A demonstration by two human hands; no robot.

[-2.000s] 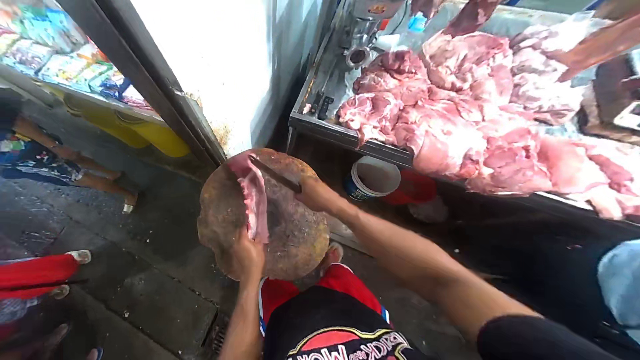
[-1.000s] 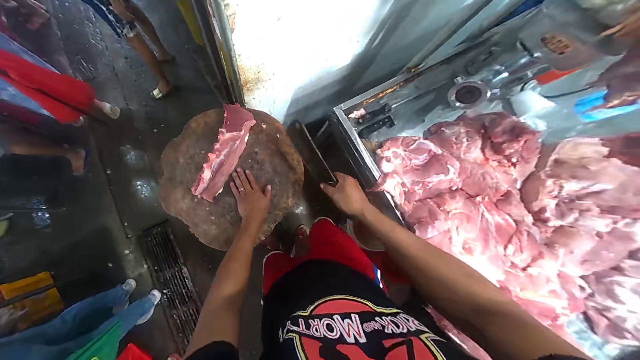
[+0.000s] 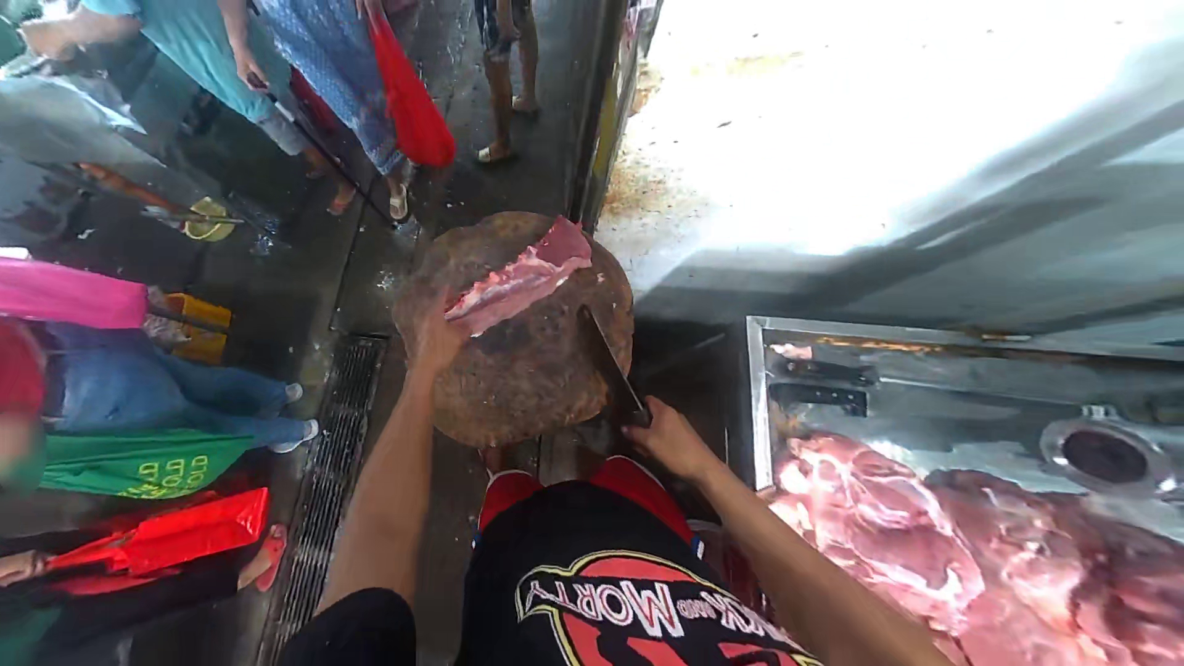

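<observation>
A strip of raw meat [image 3: 523,282] with a ragged, bony-looking edge lies slantwise across a round, worn chopping block [image 3: 509,388]. My left hand [image 3: 438,335] grips its lower left end. In my right hand [image 3: 673,440] is the handle of a dark-bladed knife [image 3: 608,363], whose blade extends over the right side of the block, apart from the meat.
To the right, a metal-edged table [image 3: 758,407] holds large cuts of raw meat [image 3: 888,527], knives [image 3: 819,398] and a meat grinder [image 3: 1105,455]. A white wall panel [image 3: 786,139] rises beyond the block. People with bags stand at the left, near a floor drain grate [image 3: 324,499].
My left hand has gone from the block beside the meat to gripping the meat's end. The knife has come from beside the block to over it. The view has turned.
</observation>
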